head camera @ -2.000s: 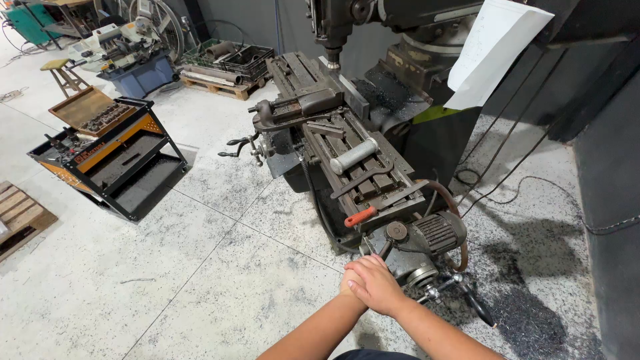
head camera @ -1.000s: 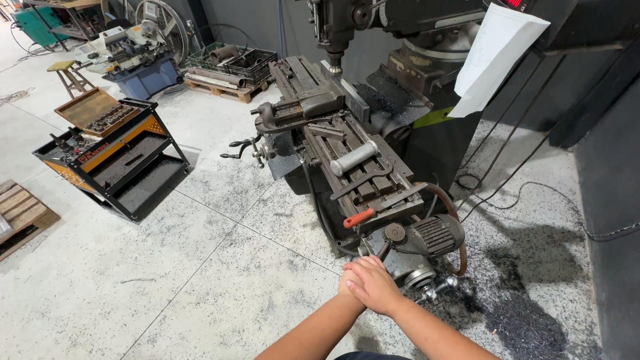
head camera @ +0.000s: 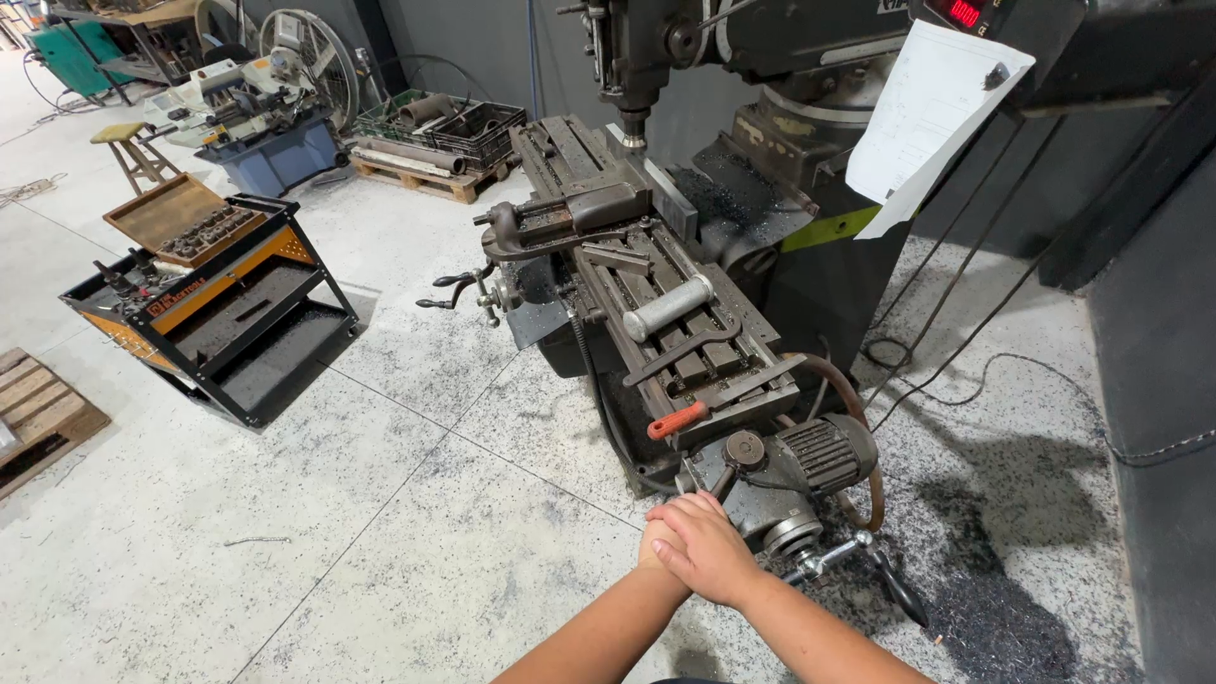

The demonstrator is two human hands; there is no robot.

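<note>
My right hand (head camera: 708, 551) lies over my left hand (head camera: 662, 544), at the near end of a milling machine's table (head camera: 727, 342). The left hand's fingers are mostly covered; whether it grips anything cannot be told. Just beyond, an orange-handled file (head camera: 676, 420) lies across the table's end. A metal cylinder (head camera: 668, 308) and a curved flat bar (head camera: 682, 351) rest on the slotted table. Farther back is a machine vise (head camera: 608, 206), with the spindle (head camera: 634, 128) above. The power feed motor (head camera: 828, 453) and a crank handle (head camera: 898, 587) are right of my hands.
A tool cart (head camera: 237, 304) with an open wooden box of collets (head camera: 204, 233) stands at the left, a wooden pallet (head camera: 43, 408) nearer. Metal chips (head camera: 997, 617) litter the floor at the right. Cables (head camera: 1035, 366) run along the floor. A paper sheet (head camera: 931, 123) hangs at upper right.
The crank handle at the table's near end stands at a different angle than in the earlier frames. My hands have stayed together in about the same place.
</note>
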